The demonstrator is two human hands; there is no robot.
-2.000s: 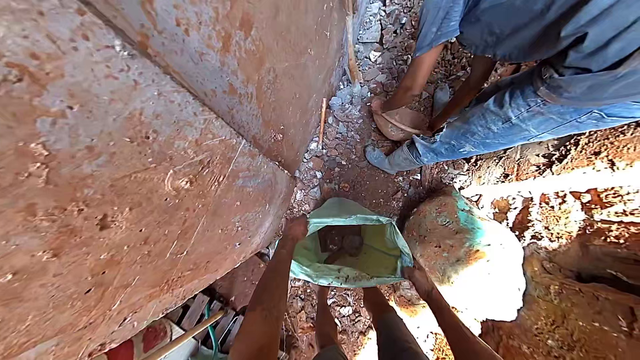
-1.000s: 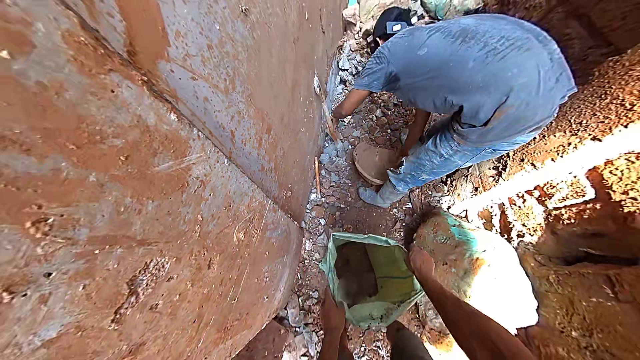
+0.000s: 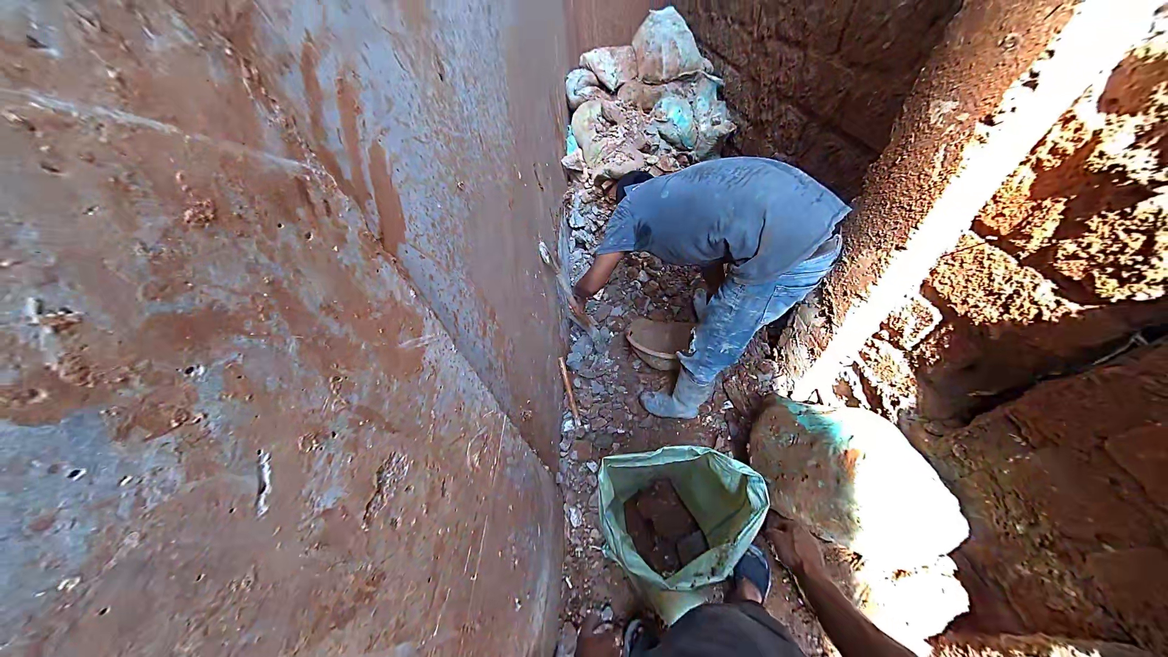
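A pale green woven sack [image 3: 721, 484] stands with its mouth wide and reddish-brown clods of earth [image 3: 666, 520] inside. My right hand [image 3: 796, 546] is just beside the sack's right rim; whether its fingers touch or grip it is unclear. At the bottom edge, left of the sack, my left hand [image 3: 598, 639] is only partly in view, its fingers hidden. My feet are close to the sack's base, with one sandal [image 3: 753, 570] at its right side.
A co-worker [image 3: 730, 214] bends over rubble, one hand near the wall [image 3: 456, 301], beside a shallow basin [image 3: 659, 339]. A wooden stick [image 3: 568, 388] lies by the wall. A large filled sack [image 3: 849, 474] is at right; several more [image 3: 666, 46] are piled beyond. Rough earth bank [image 3: 1049, 438] at right.
Both my hands were at the sack's rim two seconds ago; the left is now lower, beside the sack. The co-worker's one hand has moved from the basin toward the wall. The view has tilted forward.
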